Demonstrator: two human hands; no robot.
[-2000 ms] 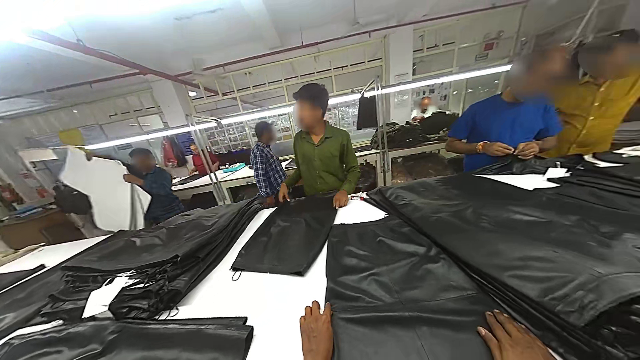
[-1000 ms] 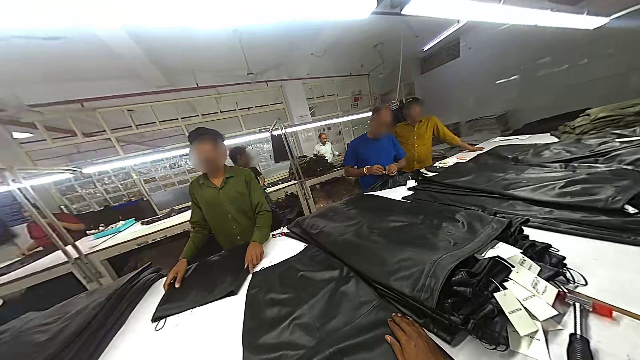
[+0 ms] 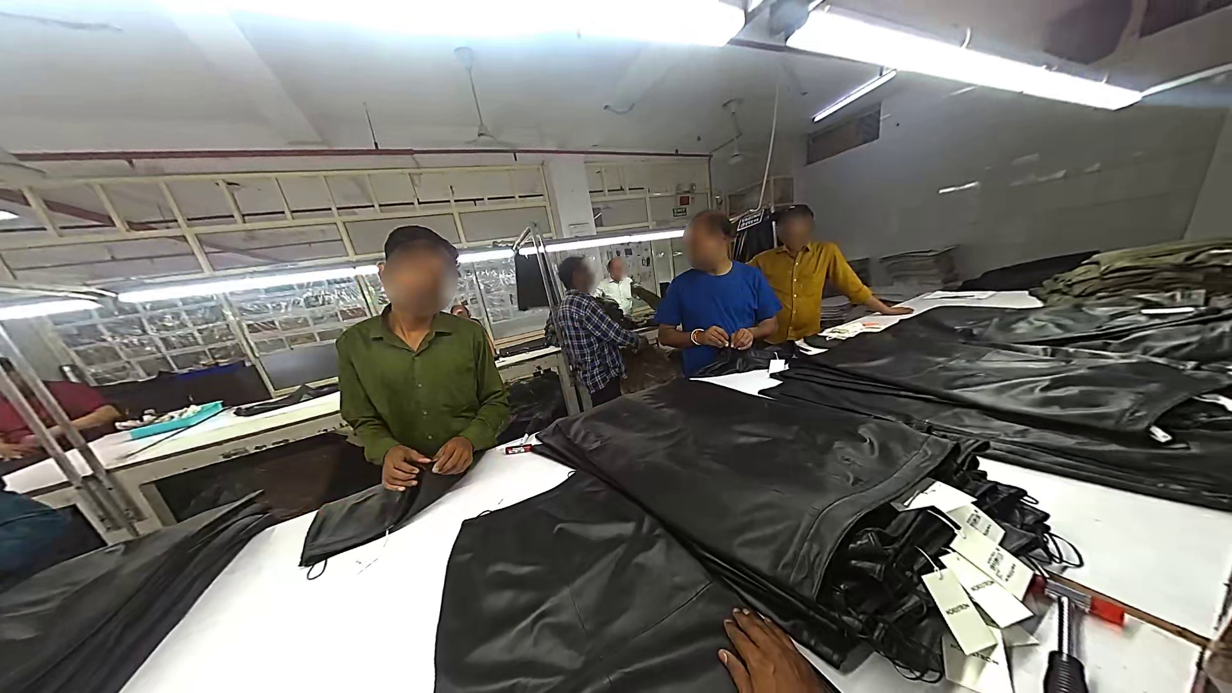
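My right hand (image 3: 768,654) lies at the bottom edge, fingers resting on the near right part of a smooth black garment (image 3: 577,597) spread flat on the white table; it grips nothing that shows. My left hand is out of view. Beside the garment, and partly over its right edge, lies a thick stack of black garments (image 3: 731,452), with white hang tags (image 3: 962,611) at its near right end. Across the table, a person in a green shirt (image 3: 422,385) has both hands on a smaller folded black garment (image 3: 356,520).
More black garments lie at left (image 3: 125,587) and far right (image 3: 1011,366). A tool with a black handle (image 3: 1065,669) and a red object (image 3: 1105,608) lie near the tags. A person in blue (image 3: 717,298) and one in yellow (image 3: 807,289) stand at the far side.
The view has swung to the right. My left hand, on the table two seconds ago, is out of view. The person in green has brought both hands closer together over the small garment.
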